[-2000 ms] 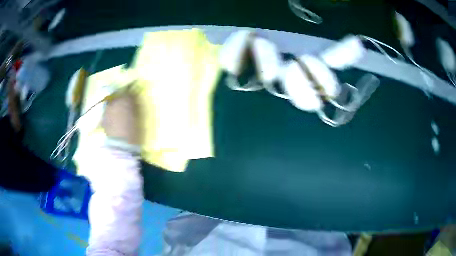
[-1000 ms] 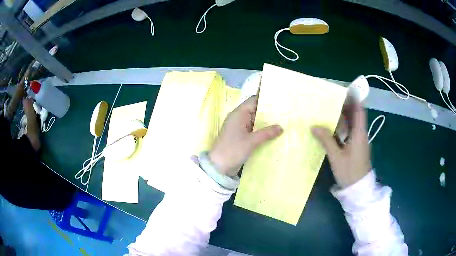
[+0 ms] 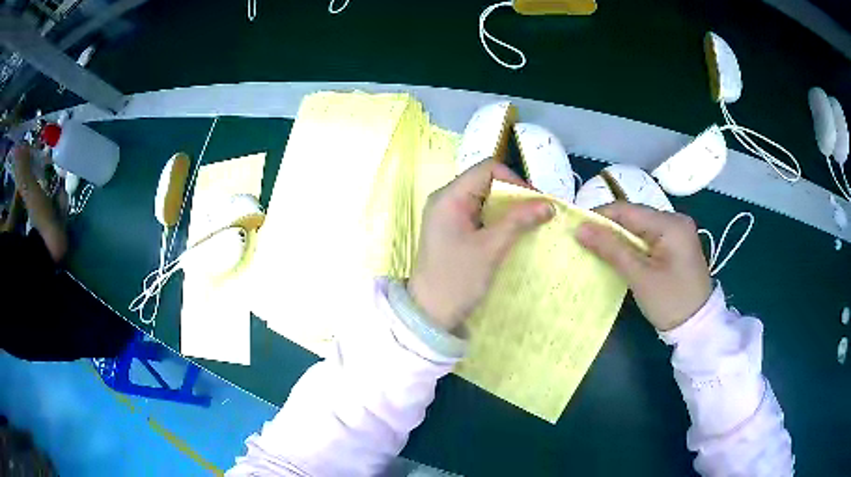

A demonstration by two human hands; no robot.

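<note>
A pale yellow backing sheet [image 3: 551, 326] is held in both hands over the green bench, its top edge bent back between the fingers. My left hand [image 3: 476, 242] grips its upper left part, thumb on the near face. My right hand [image 3: 658, 256] grips the upper right part with thumb and fingers. Faint small marks show on the sheet. No separate sticker can be made out at the fingertips. A thick fanned stack of yellow sheets [image 3: 336, 205] lies left of my left hand. White handheld units [image 3: 546, 158] lie just behind the hands, partly hidden by them.
A narrow pale sheet [image 3: 216, 317] lies at left, with white-and-yellow units [image 3: 171, 191] on and beside it. A grey rail [image 3: 252, 100] crosses behind; corded units [image 3: 723, 70] lie on the dark belt beyond. A red-capped bottle [image 3: 86, 154], another person's arm and a blue stool [image 3: 159, 373] are at left.
Both hands have closed in on the sheet's top edge, which is now bent back; before, it was held flat by its sides. The view has shifted, and more units show behind the hands.
</note>
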